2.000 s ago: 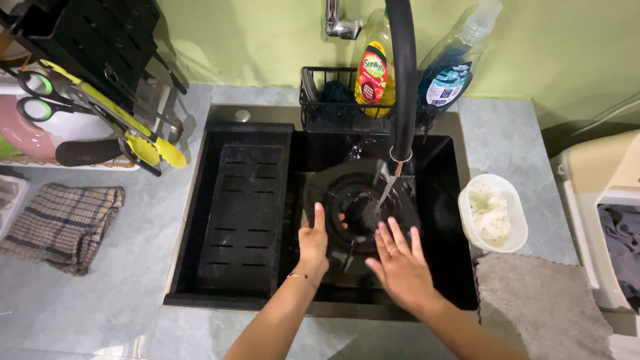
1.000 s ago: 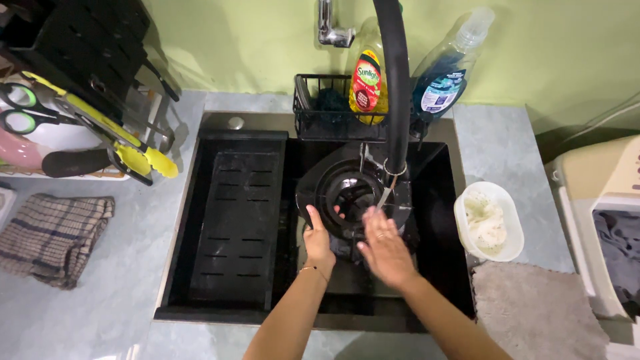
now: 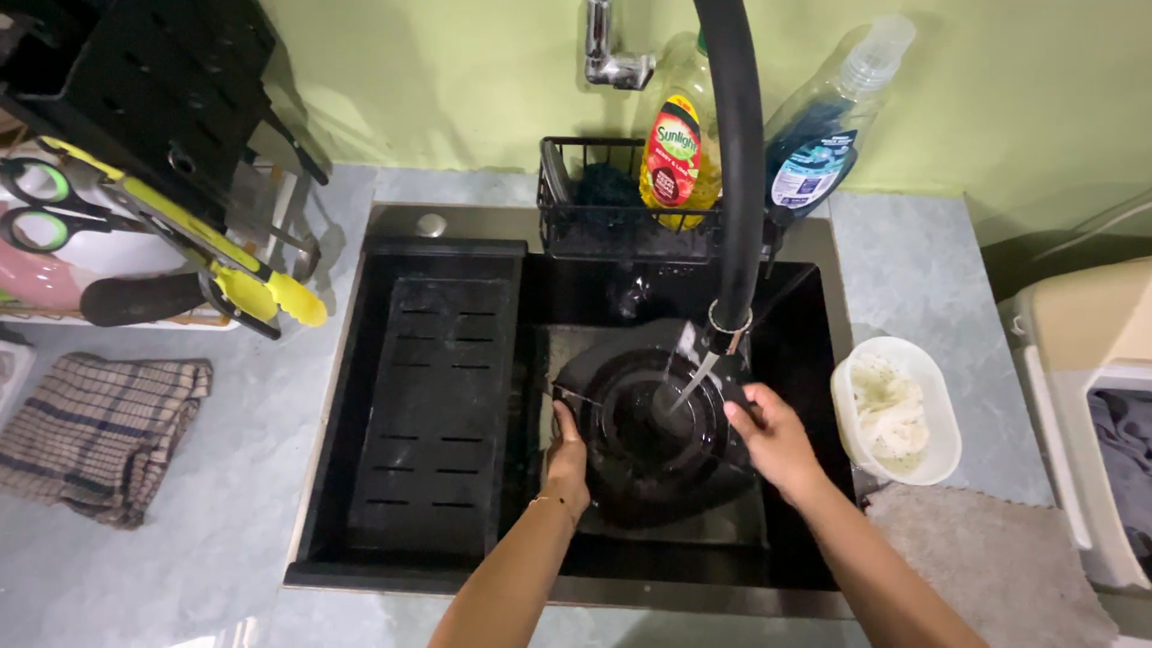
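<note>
A dark, glossy piece with a round ringed middle (image 3: 630, 486) is held under running water inside the black sink (image 3: 796, 504). My left hand (image 3: 567, 459) grips its left edge, thumb on top and the fingers hidden behind or below. At its right edge, my right hand (image 3: 776, 441) pinches the rim between thumb and fingers. Water from the black flexible faucet (image 3: 738, 180) falls onto the ringed middle. What the piece is exactly, I cannot tell.
Left in the sink sits a slotted black tray (image 3: 441, 405). Behind stand a wire caddy (image 3: 621, 236), a dish soap bottle (image 3: 675, 153) and a blue bottle (image 3: 814, 153). A white plastic tub (image 3: 940, 423) and grey cloth (image 3: 981, 558) lie right; a checked cloth (image 3: 99, 432) lies left.
My right hand has gone from lying flat near the middle of the dark piece to gripping its right edge. My left hand now holds the left edge. The piece has been turned.
</note>
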